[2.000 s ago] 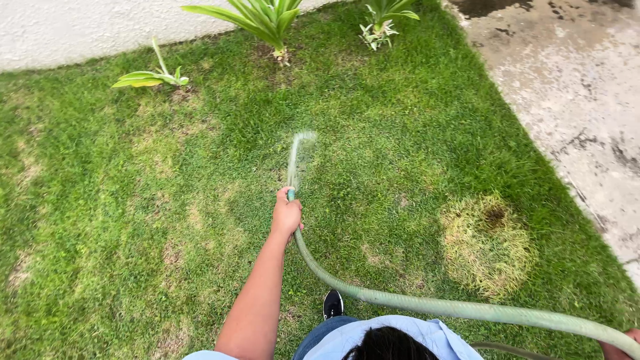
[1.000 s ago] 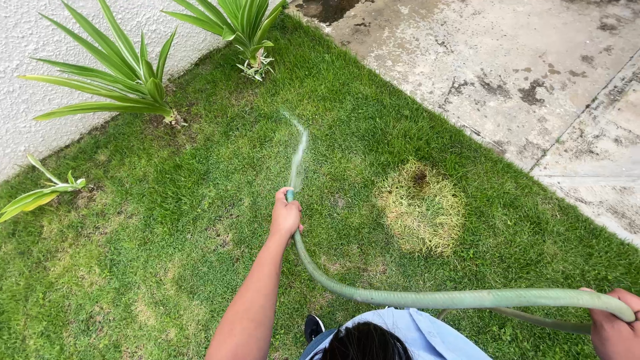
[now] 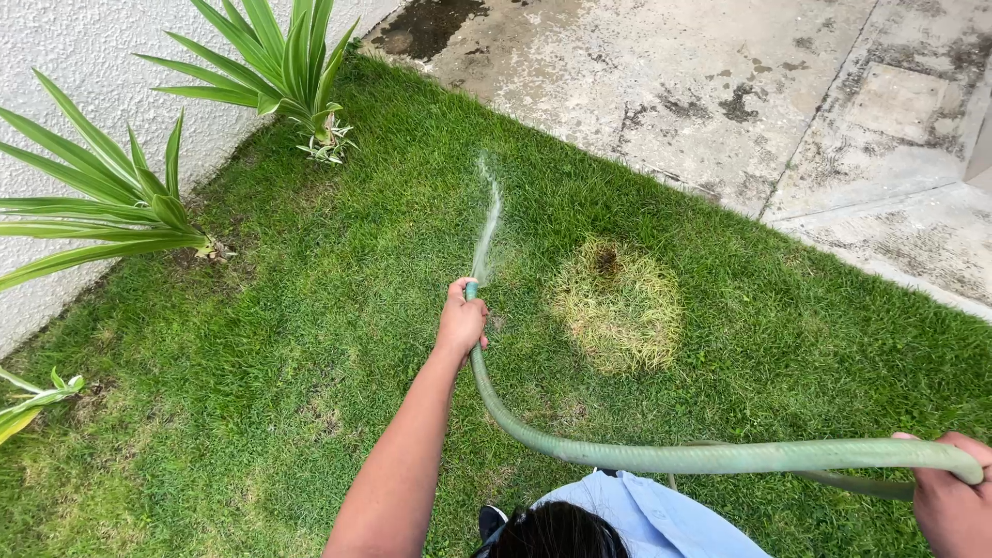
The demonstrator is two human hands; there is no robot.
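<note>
My left hand (image 3: 463, 322) is closed around a green garden hose (image 3: 659, 456) just behind its open end, in the middle of the head view. A stream of water (image 3: 490, 221) leaves that end and falls on the lawn (image 3: 372, 310) ahead. From there the hose curves down and to the right, to my right hand (image 3: 957, 496) at the right edge, which grips a bend of it. Another stretch of hose runs beneath, partly hidden.
Two long-leaved plants (image 3: 147, 205) and a smaller one (image 3: 39, 399) grow by the white textured wall (image 3: 194, 124). A stained concrete slab (image 3: 659, 85) borders the grass at upper right. A yellowed grass patch (image 3: 620, 310) lies right of the water stream.
The view has swung right, bringing in more concrete. My right hand, barely in view two seconds ago, now shows on the hose. Water still runs from the end in my left hand.
</note>
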